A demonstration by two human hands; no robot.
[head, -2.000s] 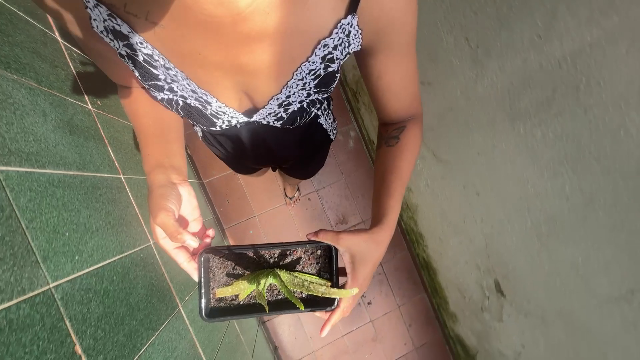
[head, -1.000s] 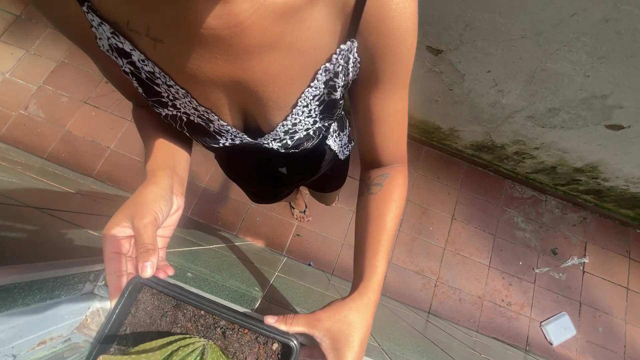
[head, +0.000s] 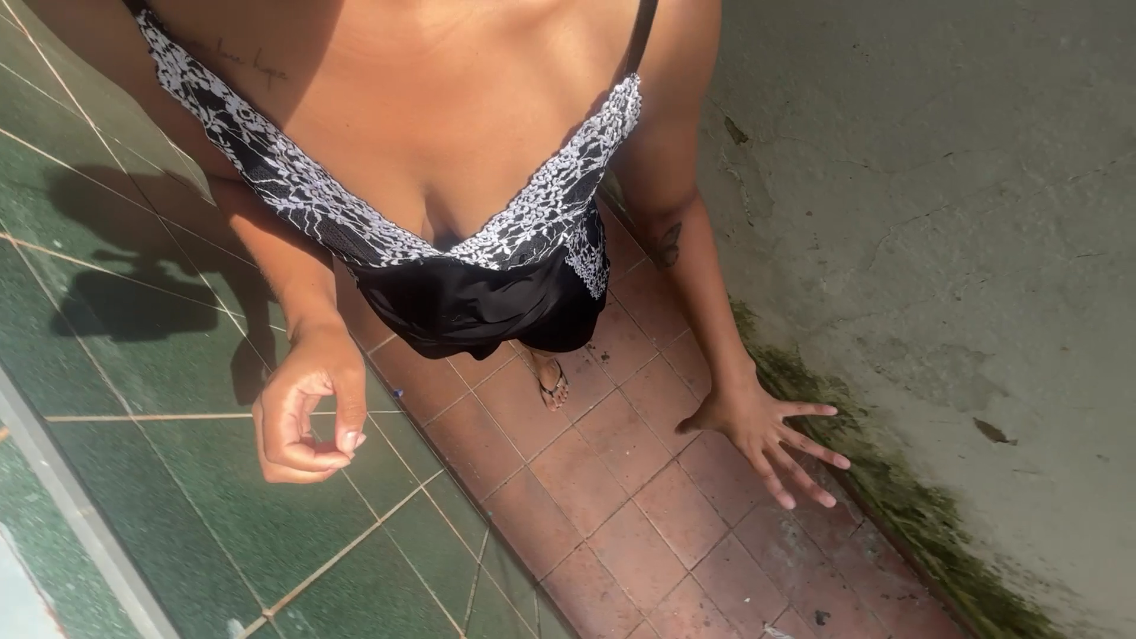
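My left hand (head: pixel 770 430), on the right side of the view, is spread wide with its back showing and nothing in it. It is over the reddish floor tiles, close to the mossy foot of the wall. At the left, my right hand (head: pixel 311 408) is curled, the thumb tip meeting the fingertips in a loop. No object shows in it, and the green tiled surface lies behind it. The potted plant is not in view.
Green tiles (head: pixel 240 488) with pale joints fill the left side, bordered by a grey edge strip (head: pixel 84 506). Reddish tiles (head: pixel 612 506) run down the middle, where a sandalled foot (head: pixel 552 383) stands. A stained grey wall (head: pixel 932 222) rises at the right.
The black pot with the green plant, between my hands earlier, has left the view. My left hand has let go and spread its fingers; my right hand has curled. The view has swung markedly.
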